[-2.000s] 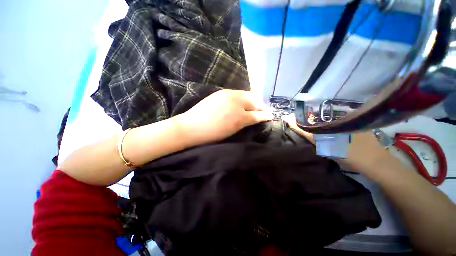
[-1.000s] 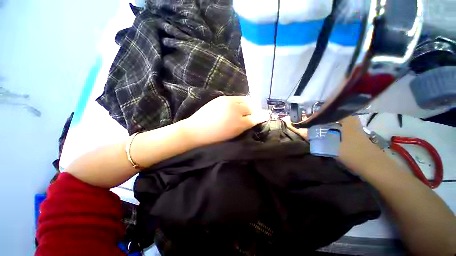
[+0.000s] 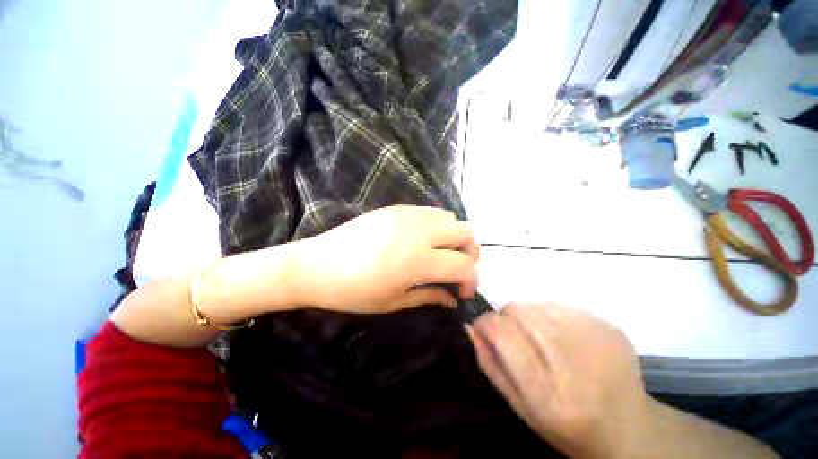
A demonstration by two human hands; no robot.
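The plaid shell fabric (image 3: 359,152) lies in bulky folds from the top of the table down to my left hand. The dark lining (image 3: 386,376) spreads below my hands towards the lap. My left hand (image 3: 404,260) is curled over the seam edge with its fingertips pinching it. My right hand (image 3: 556,368) is slightly blurred and pinches the same edge (image 3: 472,307) just below and to the right. The cloth is clear of the presser foot (image 3: 574,112), which stands up and to the right of my hands.
Thread shears (image 3: 713,199) with one red and one orange-yellow loop lie right of the blue-grey knob (image 3: 648,154). Small black pieces (image 3: 752,152) lie above them. The white machine table (image 3: 574,300) has a seam line. Something blue (image 3: 244,432) shows at lower left.
Both hands and the cloth edge have left the needle area. My right hand has moved down and left, from behind the knob to beside my left hand. The orange-yellow shears loop is uncovered.
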